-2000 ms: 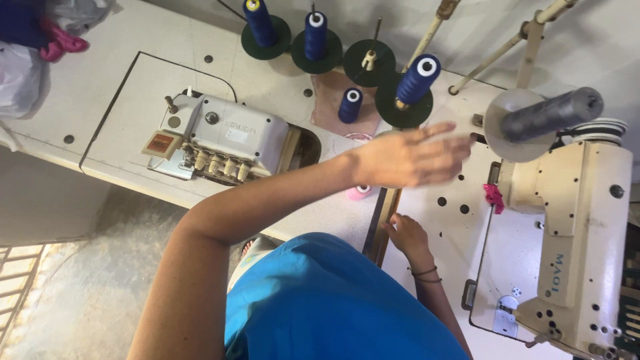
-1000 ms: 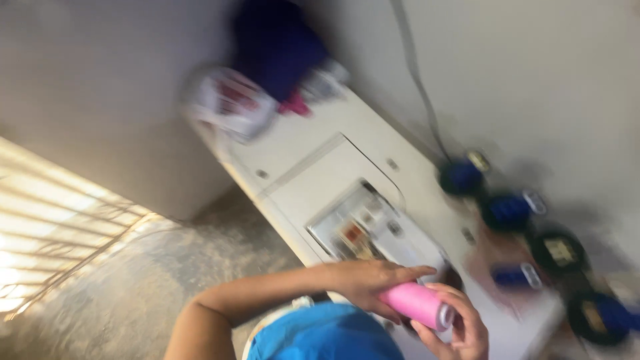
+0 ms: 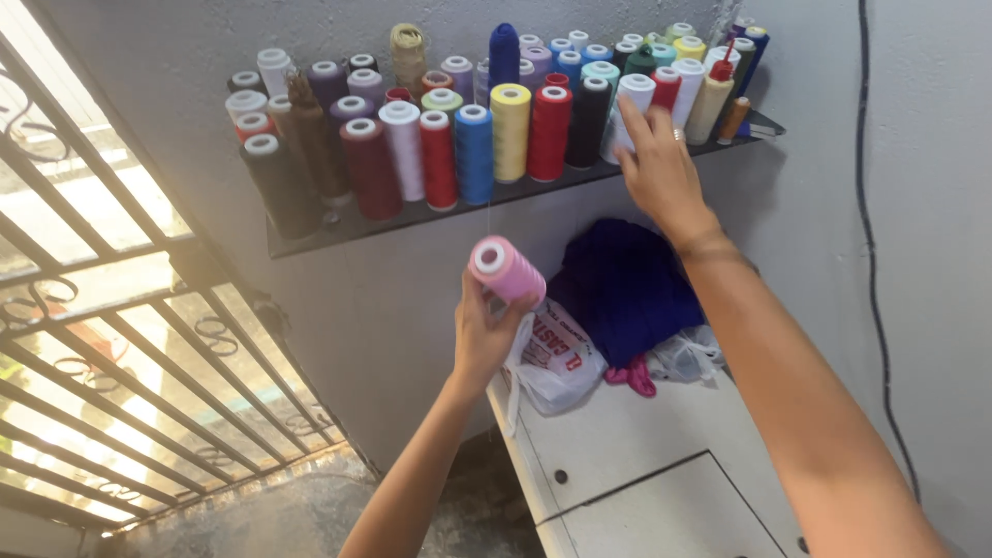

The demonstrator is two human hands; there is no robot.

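Note:
A pink thread cone [image 3: 508, 271] is in my left hand [image 3: 490, 329], tilted, its white core end facing up toward me. My right hand [image 3: 659, 159] is raised to a dark wall shelf [image 3: 573, 186], its fingers at a white thread cone [image 3: 624, 124] in the front row. Whether the fingers grip that cone or only touch it cannot be told. Left of it stand a black cone [image 3: 589, 124], a red cone [image 3: 549, 136] and a yellow cone [image 3: 511, 136]. A red cone [image 3: 666, 89] stands just behind the right fingers.
Below the shelf, dark blue fabric [image 3: 624, 287], a white plastic bag [image 3: 558, 364] and a pink cloth [image 3: 635, 376] lie on a white sewing table [image 3: 659, 442]. A metal grille [image 3: 155, 341] is at the left. A black cable [image 3: 869, 232] hangs down the right wall.
The view has swung from the sewing machines to the wall shelf. A second ago both hands were at the pink cone; now only the left holds it, and the right is up at the shelf.

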